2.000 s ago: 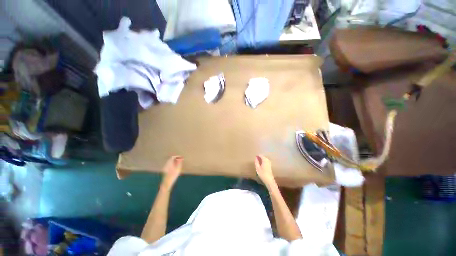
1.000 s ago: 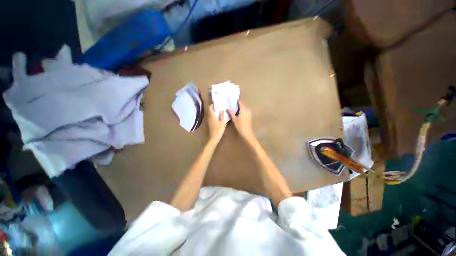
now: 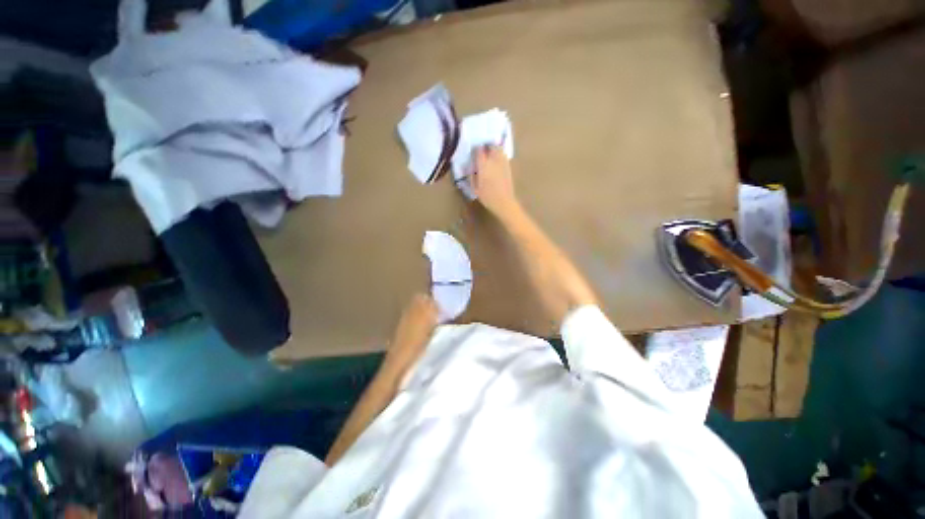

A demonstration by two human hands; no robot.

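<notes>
A white curved piece [image 3: 449, 276] with a thin dark seam across it lies opened near the table's front edge. My left hand [image 3: 418, 316] is at its lower end and pinches it. A stack of white pieces [image 3: 485, 132] lies further back. My right hand [image 3: 492, 174] is on this stack, fingertips at its middle; whether it grips a piece is hidden. Another stack of folded white pieces [image 3: 428, 134] with dark curved edges lies just left of it. The steam iron [image 3: 700, 262] with an orange handle rests at the table's right edge.
The tan cloth-covered table [image 3: 598, 132] lies in front of me. A pale grey-lilac fabric pile [image 3: 233, 112] lies at the left over a dark padded board [image 3: 228, 279]. The iron's yellow-tan hose [image 3: 880, 258] runs right. White paper [image 3: 768, 243] lies beside the iron.
My hands have separated from the right stack. My left hand has come back towards me with one piece, now opened near the front edge. My right hand remains at the stack.
</notes>
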